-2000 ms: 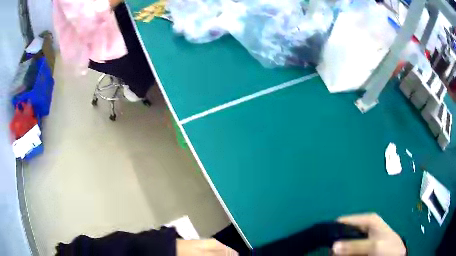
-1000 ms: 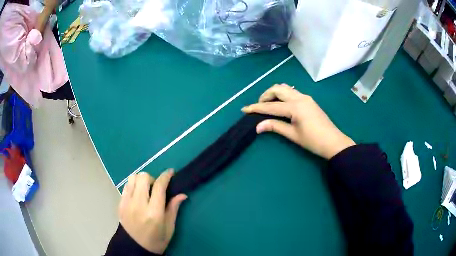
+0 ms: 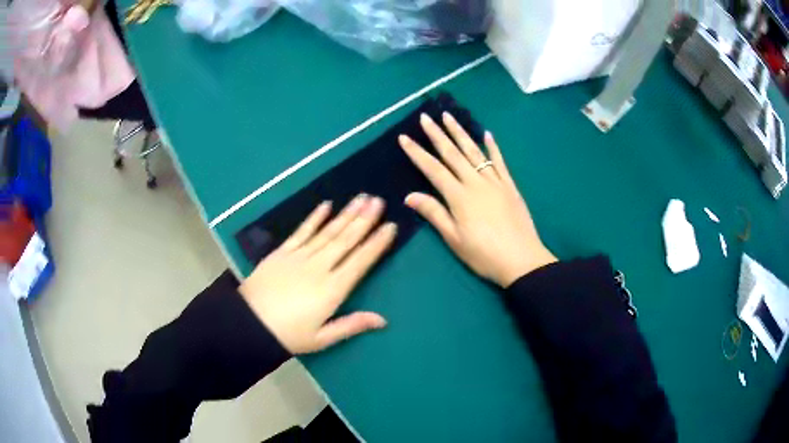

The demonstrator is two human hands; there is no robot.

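Black fabric straps [image 3: 285, 214] lie spread side by side as a flat dark sheet on the green table [image 3: 432, 346], slanting along the white line. My left hand [image 3: 316, 272] lies palm down, fingers apart, on the sheet's near left part. My right hand [image 3: 471, 203], with a ring, lies palm down, fingers spread, on its far right part. Both hands hide part of the straps. Neither hand is closed on anything.
Clear poly bags [image 3: 372, 26] and a white bag [image 3: 562, 43] stand at the back, beside a metal post [image 3: 636, 69]. White card stacks [image 3: 727, 95], a white scrap [image 3: 680, 235] and a white card piece [image 3: 766, 307] are at right. A person in pink [image 3: 69, 60] is at upper left.
The straps went from a narrow bundle held between both hands to a wide flat sheet on the table. Both hands opened and moved closer together on top of it.
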